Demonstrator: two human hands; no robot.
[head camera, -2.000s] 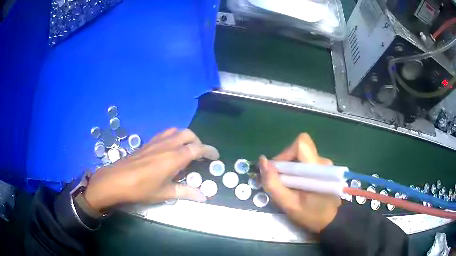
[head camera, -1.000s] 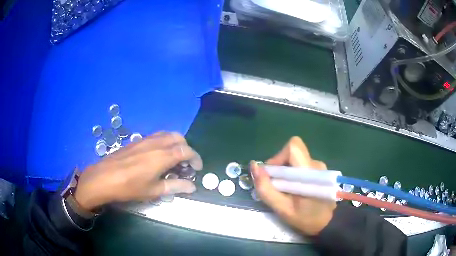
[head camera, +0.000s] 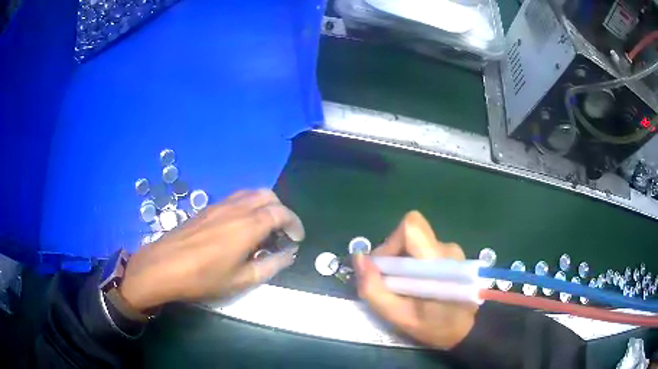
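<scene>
My right hand (head camera: 415, 288) holds twin white electrode pens (head camera: 426, 277), side by side, with blue and red leads at the rear. The thin pen tips are at or near small silver discs left of my fingertips; contact is unclear. One disc (head camera: 327, 264) lies just left of the tips and another (head camera: 359, 246) just above them. My left hand (head camera: 209, 249) is curled around several discs (head camera: 270, 249), between thumb and fingers and partly hidden. More loose discs (head camera: 168, 220) lie in the blue bin (head camera: 195, 94) beyond my left hand.
Discs (head camera: 530, 288) trail right along the green belt (head camera: 433, 198) into a dense line, partly under the leads. Pale metal rails (head camera: 404, 130) edge the belt. A grey power unit (head camera: 537, 72) with red digits stands back right. A clear plastic tray (head camera: 426, 21) and a bag of parts (head camera: 108, 25) are behind.
My right hand and the pens have shifted slightly left and down. Fewer discs lie between my hands, and more show right of the pens. My left hand has moved slightly, still around discs.
</scene>
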